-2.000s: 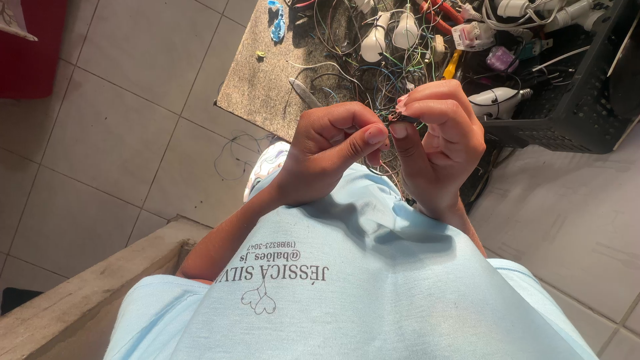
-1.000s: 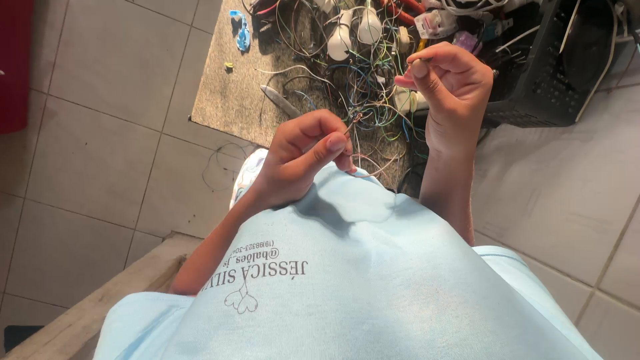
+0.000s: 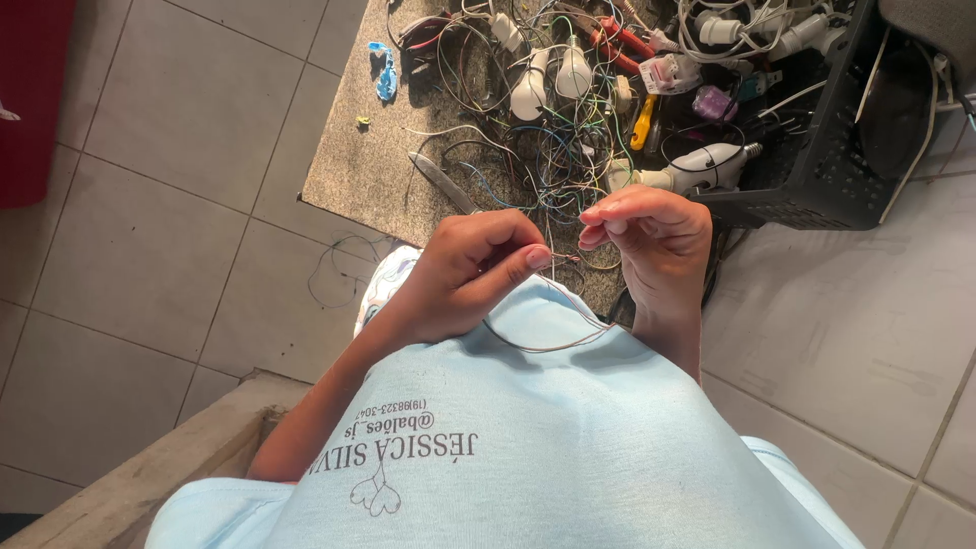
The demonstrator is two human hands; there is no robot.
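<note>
Between its thumb and forefinger, my left hand pinches thin wires whose short ends stick out to the right. More of the thin wire hangs in a loop over the light blue shirt. My right hand is raised just right of those ends, its thumb and fingertips close together; whether anything fine is between them cannot be told. Beyond both hands lies a tangle of thin coloured wires on a speckled board. A knife blade points out from behind my left hand.
White bulbs, red-handled pliers, a yellow-handled tool and a white lamp holder lie around the tangle. A black plastic basket stands at the right. A blue scrap lies on the board.
My hands were together two seconds ago; my right hand then moved up and away to the right. Now it is back down near the wire ends in my left hand.
</note>
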